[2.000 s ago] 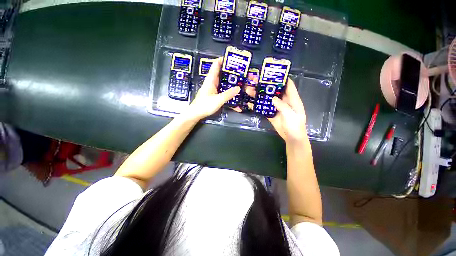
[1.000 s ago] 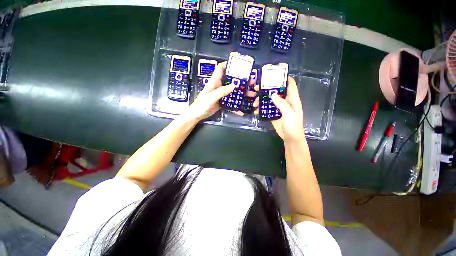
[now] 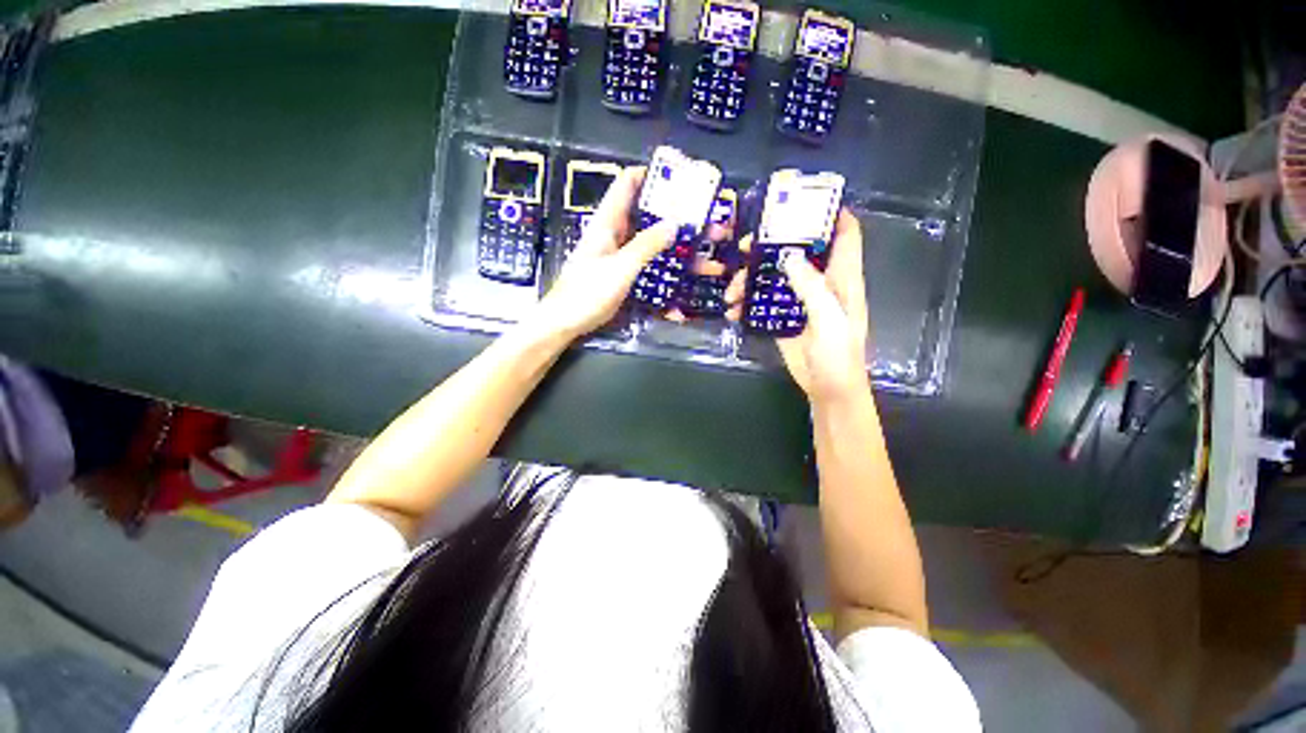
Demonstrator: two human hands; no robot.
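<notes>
My left hand (image 3: 603, 272) holds a keypad phone (image 3: 678, 201) with a lit, whitish screen, thumb just below the screen. My right hand (image 3: 824, 308) holds a second keypad phone (image 3: 796, 215), screen also lit whitish, thumb on its upper keys. Both are held over the clear blister tray (image 3: 924, 308). Four phones with lit screens lie in its back row, one of them here (image 3: 818, 79). In the front row a phone with a dark screen (image 3: 511, 215) lies at left. Another dark-screened phone (image 3: 590, 193) is partly behind my left hand. A further phone shows between the held ones, mostly hidden.
At right lie a red marker pen (image 3: 1056, 358), a thinner red-and-black pen (image 3: 1100, 403) and a small black piece (image 3: 1137, 407). Beyond are a smartphone (image 3: 1170, 229) on a pink fan base (image 3: 1116, 222) and a white power strip (image 3: 1233, 444) with cables. Part of a person (image 3: 29, 437) shows at left.
The held phones' screens went from text to plain whitish. The two front-left tray phones' screens went from blue to dark. My thumbs have shifted slightly on the keys, and the held phones have tilted a little.
</notes>
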